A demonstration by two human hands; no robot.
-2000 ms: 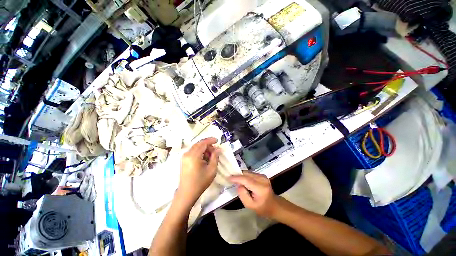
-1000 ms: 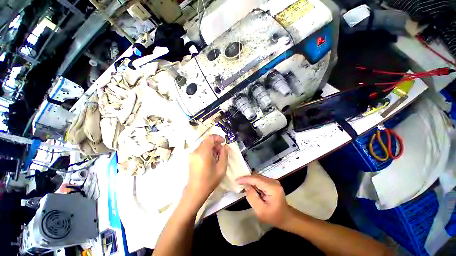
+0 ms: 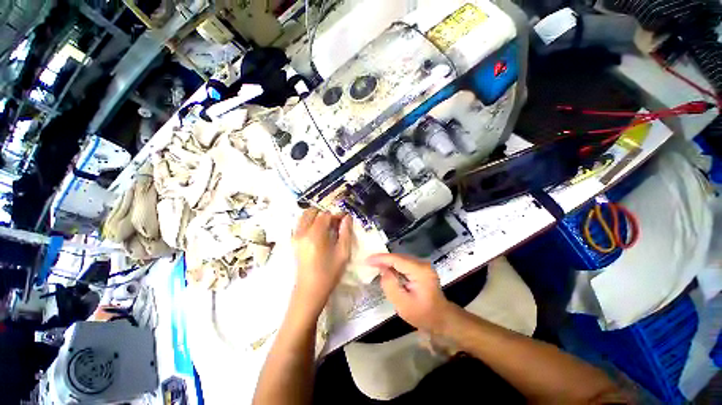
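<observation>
The white, oil-stained overlock machine [image 3: 396, 87] stands in front of me. My left hand [image 3: 321, 249] presses on a beige fabric piece [image 3: 362, 249] just in front of the dark needle area [image 3: 360, 204]. My right hand [image 3: 408, 286] pinches the near edge of the same piece between thumb and fingers. The far end of the piece lies at the needle area; the foot itself is too small to make out. A crumpled pile of beige pieces [image 3: 229, 186] lies left of the machine. A larger beige panel [image 3: 499, 304] hangs below the table edge.
A dark flat rectangle [image 3: 514, 176] and red cords [image 3: 625, 119] lie right of the machine. Red and orange loop handles [image 3: 609, 227] are at the blue crate [image 3: 653, 348], with white fabric pieces [image 3: 645, 277]. A grey vented motor cover [image 3: 99, 364] is at lower left.
Both hands have moved slightly up and left toward the needle area, with the fabric between them. The right hand is closer to the left. The view has shifted slightly.
</observation>
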